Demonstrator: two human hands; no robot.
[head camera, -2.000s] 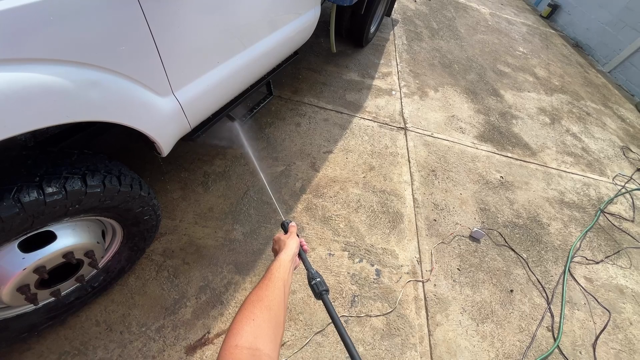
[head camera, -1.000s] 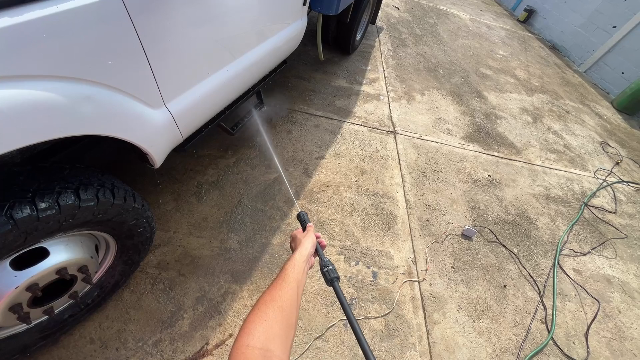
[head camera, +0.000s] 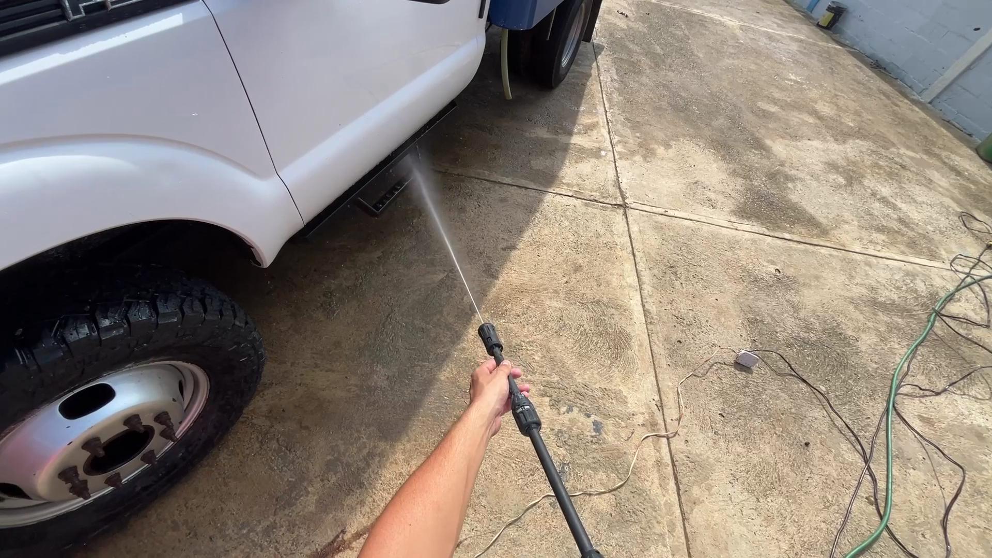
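My left hand (head camera: 490, 391) is closed around the front part of a black pressure washer wand (head camera: 554, 473), just behind its nozzle (head camera: 489, 338). A thin white water jet (head camera: 451, 248) leaves the nozzle and widens into mist at the black side step (head camera: 381, 198) below the door of a white truck (head camera: 341, 93). The wand runs down past the bottom edge of the view, where its rear end is hidden. My right hand is out of the frame.
The truck's front wheel (head camera: 116, 449) stands at the lower left. A green hose (head camera: 891, 418) and tangled dark cords lie on the concrete at right. A pale cord (head camera: 635, 457) with a small white box (head camera: 747, 359) crosses the ground near the wand. A block wall (head camera: 899, 54) borders the far right.
The jet's far end has shifted along the side step, from its hanging foothold to a spot beyond it, toward the rear wheel. My left hand keeps its hold on the wand.
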